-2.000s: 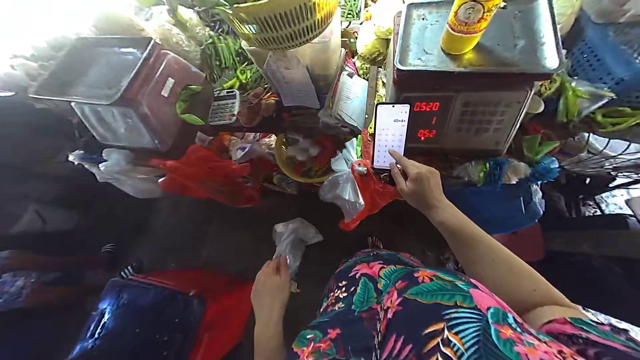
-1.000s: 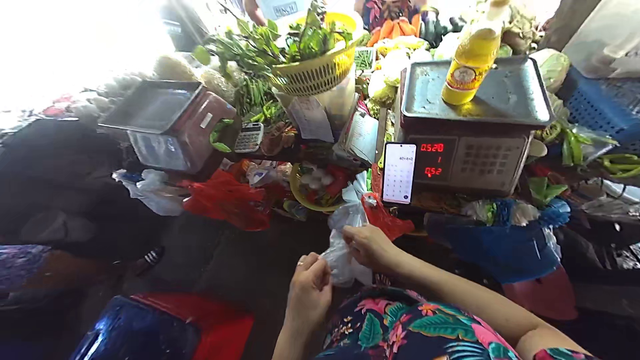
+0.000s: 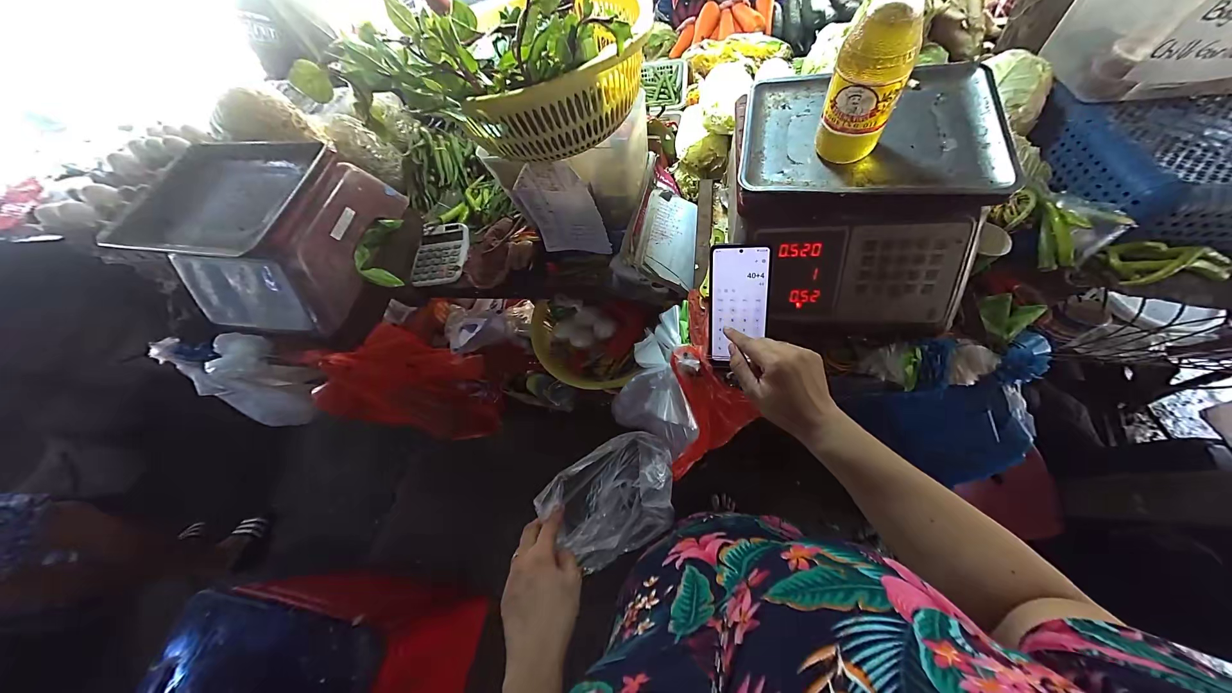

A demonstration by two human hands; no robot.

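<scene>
My left hand (image 3: 545, 568) holds a clear plastic bag (image 3: 616, 496) by its edge, low in front of the stall. The bag looks empty and hangs loosely spread. With its index finger, my right hand (image 3: 784, 378) touches the lower keys of a smartphone (image 3: 739, 298) showing a calculator. The phone stands upright against the front of a digital scale (image 3: 900, 274) with red digits lit. On that scale's metal tray (image 3: 962, 144) stands a bottle of yellow liquid (image 3: 868, 87). Just left of my right hand hang a red plastic bag (image 3: 707, 414) and whitish bags (image 3: 654, 399).
A second scale (image 3: 279, 231) stands at the left beside a small calculator (image 3: 441, 255). A yellow basket of leafy greens (image 3: 553, 106) rises at the back. Red bags (image 3: 404, 380) hang along the stall front. A blue crate (image 3: 1116, 154) is at the right; a person's foot (image 3: 231, 544) shows lower left.
One second ago both hands were together at the hanging bags. Now my right hand is up at the phone, and my left holds a clear bag spread out.
</scene>
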